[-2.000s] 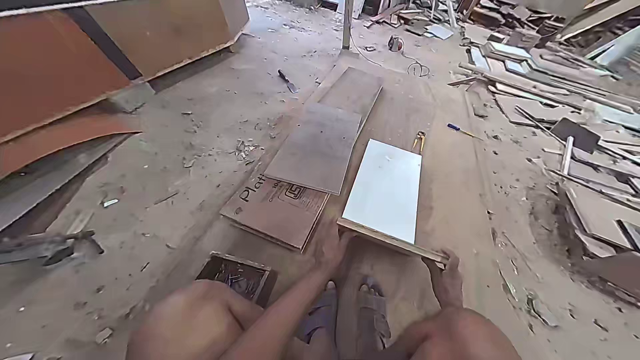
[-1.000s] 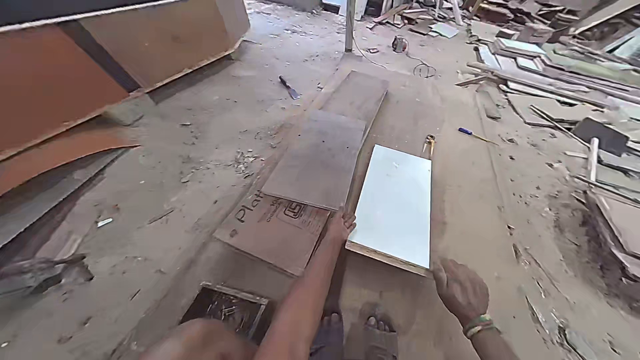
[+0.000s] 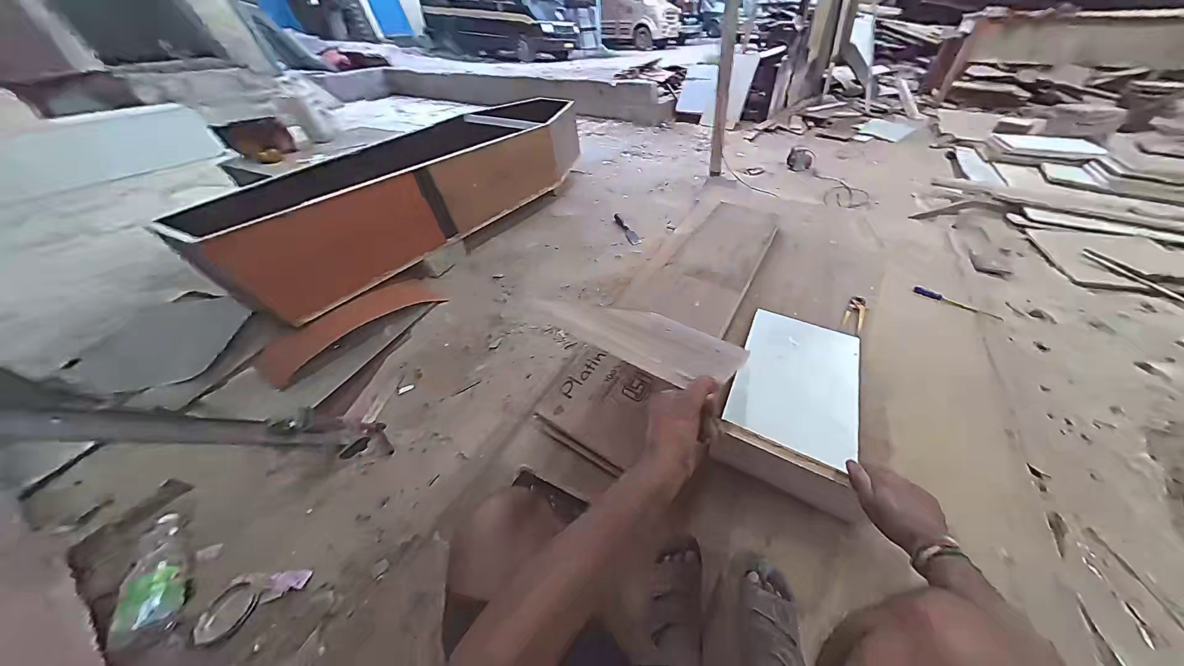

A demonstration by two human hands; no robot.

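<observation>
My left hand (image 3: pixel 680 421) has its fingers closed on the near edge of a blurred brown wooden board (image 3: pixel 661 342), tilted above a board bearing printed writing (image 3: pixel 587 412). Just right of that hand lies a white-topped wooden box-like piece (image 3: pixel 800 370), its brown side (image 3: pixel 782 472) facing me. My right hand (image 3: pixel 897 509) touches this piece's near right corner with the thumb; its other fingers are partly hidden. Past the far end of the white top are pincers (image 3: pixel 855 314). Another brown board (image 3: pixel 712 259) lies flat farther off.
A screwdriver (image 3: pixel 953 301) lies to the right, and a dark-handled tool (image 3: pixel 627 229) farther ahead. A long orange-brown trough-like box (image 3: pixel 324 240) stands at the left. A wooden post (image 3: pixel 723 92) rises ahead. Scrap boards (image 3: pixel 1101 194) and a plastic bottle (image 3: pixel 153 587) are on the ground.
The middle brown board, flat one second ago, is now tilted in my left hand. My right hand has come from beside the white-topped piece to its corner. The view has swung up and left.
</observation>
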